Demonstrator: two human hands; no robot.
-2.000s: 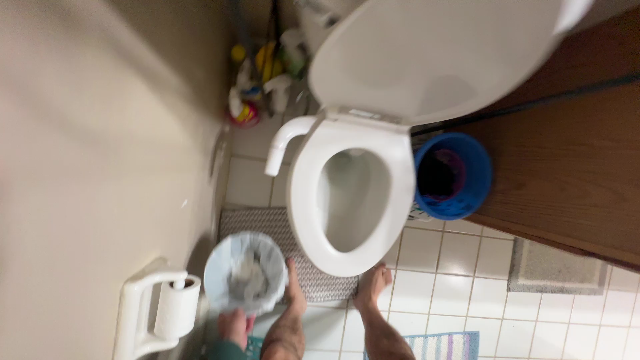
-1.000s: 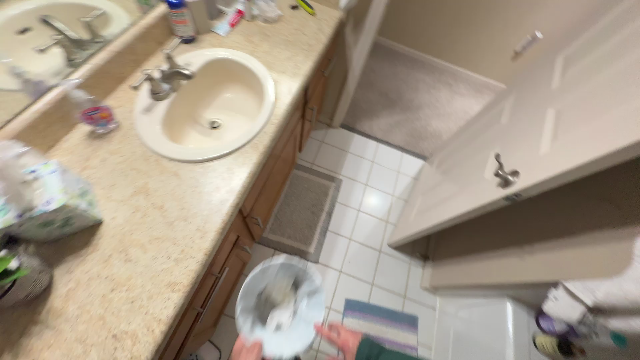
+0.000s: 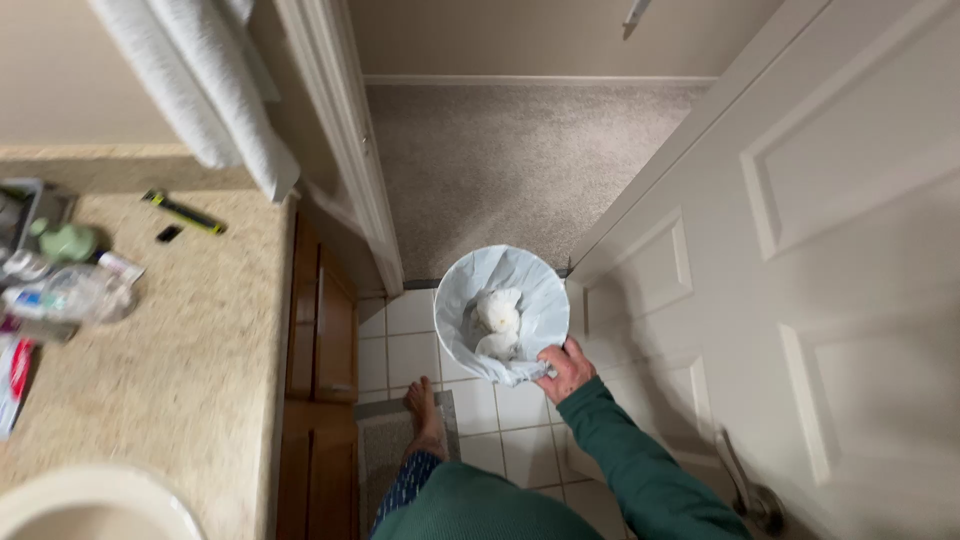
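My right hand (image 3: 568, 370), in a green sleeve, grips the near right rim of a round waste bin (image 3: 450, 330) lined with a pale plastic bag. White crumpled tissues (image 3: 499, 311) lie at the bottom of the liner. The bin is held out in front of me, over the tiled floor near the doorway. My left hand does not show in the head view.
A countertop (image 3: 202, 337) with a sink (image 3: 97, 502), bottles and a razor (image 3: 184, 211) runs along the left. At right stands a white panelled door (image 3: 720, 262) with a lever handle (image 3: 746, 487). Carpet (image 3: 510, 165) lies beyond the doorway; a mat (image 3: 382, 457) is underfoot.
The view has moved from the toilet, past the sink, to the doorway, and the bin has come along. One second ago both hands were at the bin; now only my right hand shows on it.
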